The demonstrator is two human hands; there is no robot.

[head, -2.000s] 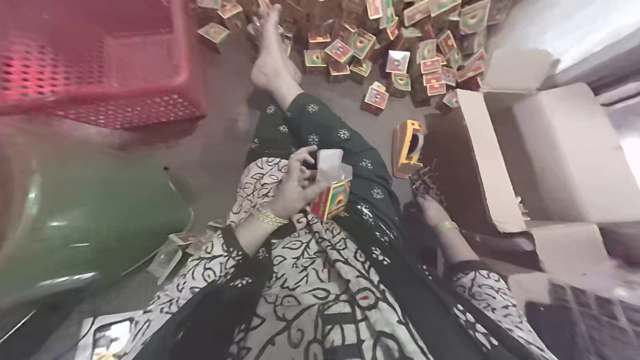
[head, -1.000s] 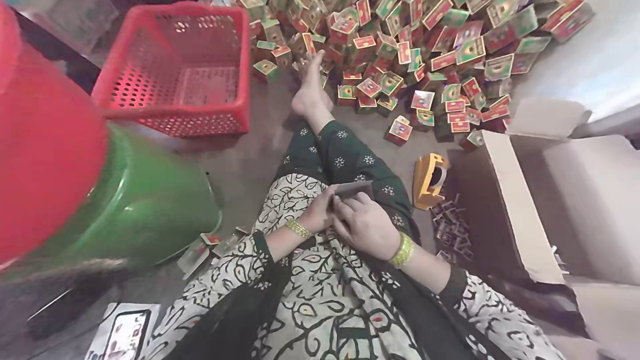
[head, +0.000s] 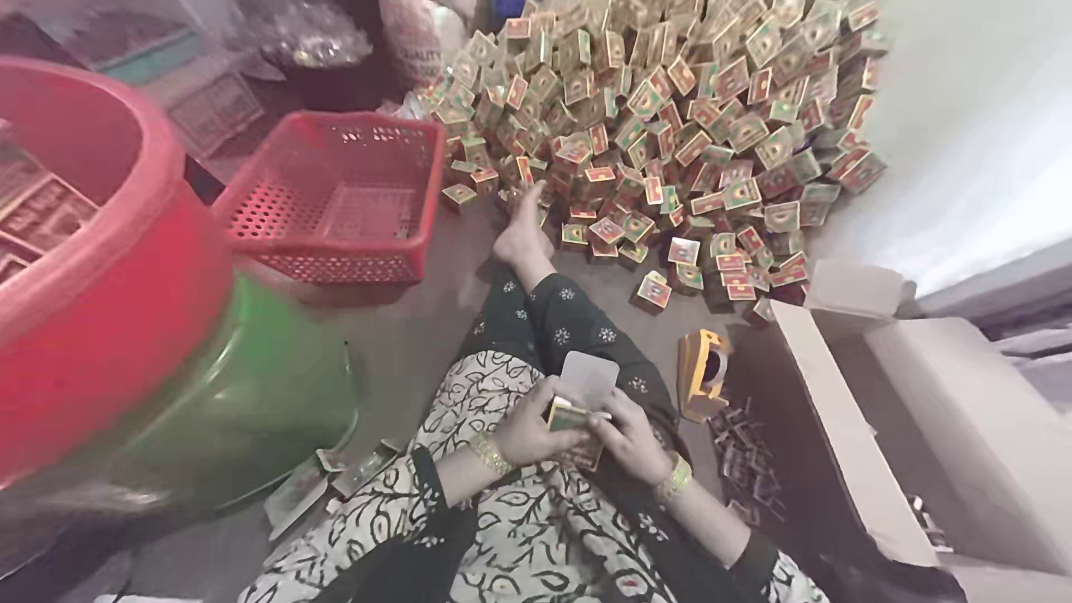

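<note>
Above my lap, my left hand point(head: 533, 427) and my right hand point(head: 634, 437) both grip a small printed cardboard box point(head: 569, 416). A pale flap point(head: 589, 378) with rounded corners stands up at the box's far end. My left thumb lies across the front of the box, and my right fingers press at its right edge. The underside of the box is hidden. Many similar small boxes point(head: 653, 126) lie in a large heap beyond my bare foot. One such box point(head: 654, 290) lies at the near edge of the heap.
A red perforated plastic basket point(head: 335, 244) stands ahead on the left. Nearer are a red tub point(head: 159, 276) with packs in it and a green tub point(head: 276, 394). To the right are a yellow tape dispenser point(head: 702, 377), a pile of small dark pieces point(head: 748, 465) and an open cardboard carton point(head: 854, 435).
The box and pale flap now show between my hands; one second ago my hands largely covered what they held. Two seconds ago my right hand was down by the dark pieces. The view has shifted.
</note>
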